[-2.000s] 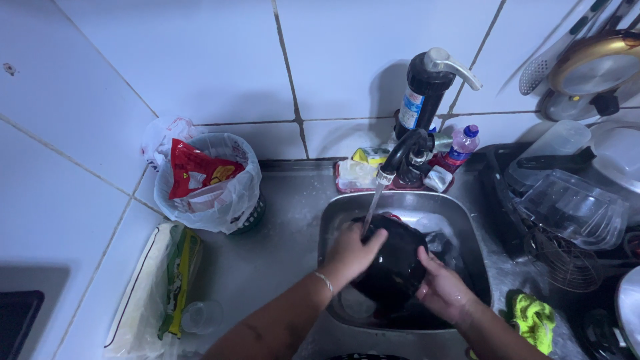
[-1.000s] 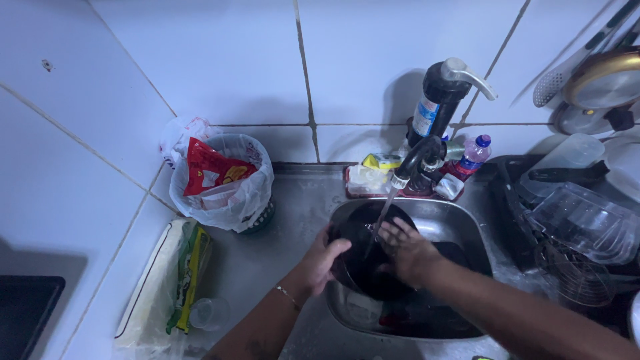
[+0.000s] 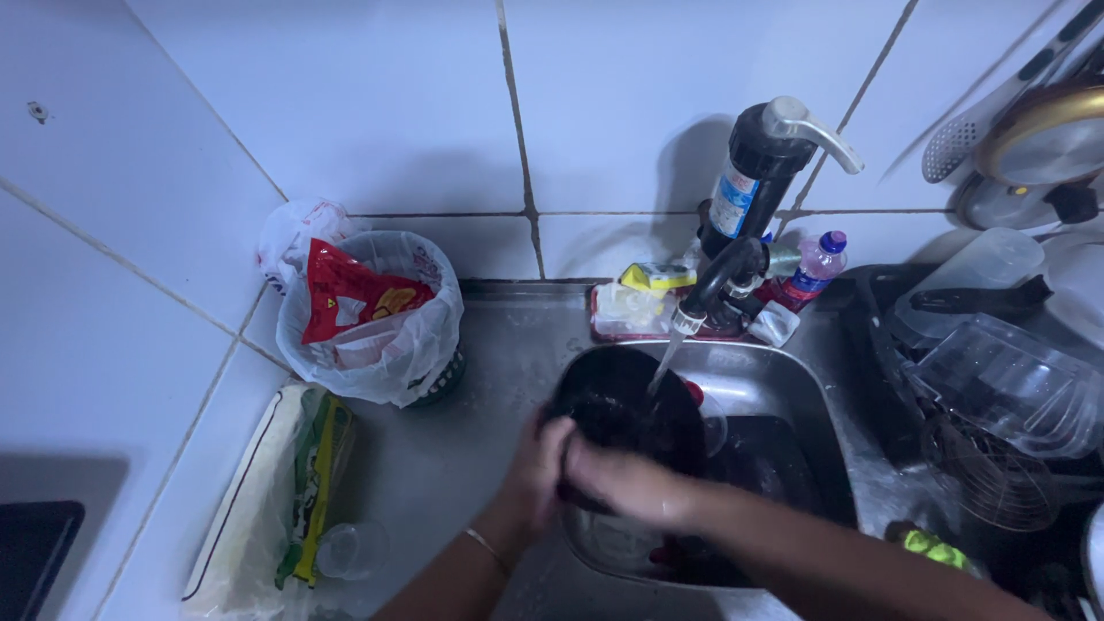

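Note:
A round black bowl or pot (image 3: pixel 634 397) is tilted under the stream from the black faucet (image 3: pixel 724 280), over the left part of the steel sink (image 3: pixel 811 384). My left hand (image 3: pixel 543 461) grips its lower left rim. Blurred by motion, my right hand (image 3: pixel 621 483) crosses over the near side of the bowl and touches it close to my left hand; its fingers are not clear. Inside the sink lie another dark container (image 3: pixel 768 457), a clear round piece and small red items, partly hidden by my right forearm.
Left of the sink stands a bagged bin (image 3: pixel 371 371) with a red wrapper; nearer are a green-yellow package (image 3: pixel 315 492) and a clear cup (image 3: pixel 349 550). Behind the sink sit a sponge (image 3: pixel 657 276) and a bottle (image 3: pixel 815 269). A loaded dish rack (image 3: pixel 880 371) stands at right.
My right hand has moved left and toward me across the bowl, from its far inner side a second ago. The bowl was further right two seconds ago, held from both sides.

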